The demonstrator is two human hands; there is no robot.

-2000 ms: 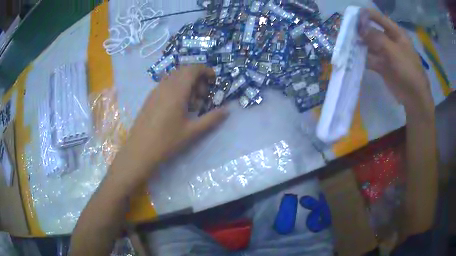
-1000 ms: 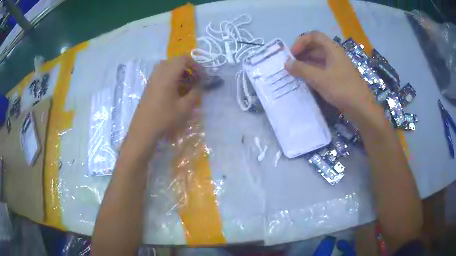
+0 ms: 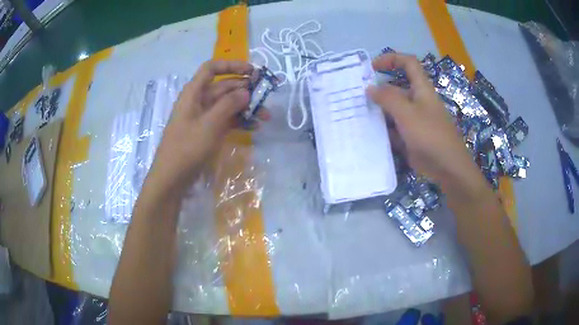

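My left hand (image 3: pixel 212 105) is left of centre and holds a small circuit board (image 3: pixel 259 95) with silver parts between thumb and fingers. My right hand (image 3: pixel 416 105) holds a white case shell (image 3: pixel 352 136) by the right side of its upper end. The shell is a shallow, phone-shaped tray with its inside facing me and ribs across its upper half. The board is left of the shell and apart from it. A white cord loop (image 3: pixel 298 108) hangs close to the shell's upper left side.
A heap of circuit boards (image 3: pixel 463 101) lies at the right, partly behind my right hand. A tangle of white cords (image 3: pixel 292 41) is at the back. Bagged shells (image 3: pixel 130 152) lie left. Blue-handled nippers (image 3: pixel 566 174) are far right. Another white shell (image 3: pixel 34 171) lies on cardboard far left.
Compared with one second ago, the shell is more upright and slightly further left. The board in my left hand now shows clearly instead of blurred. Two seconds ago my left hand was at the board heap.
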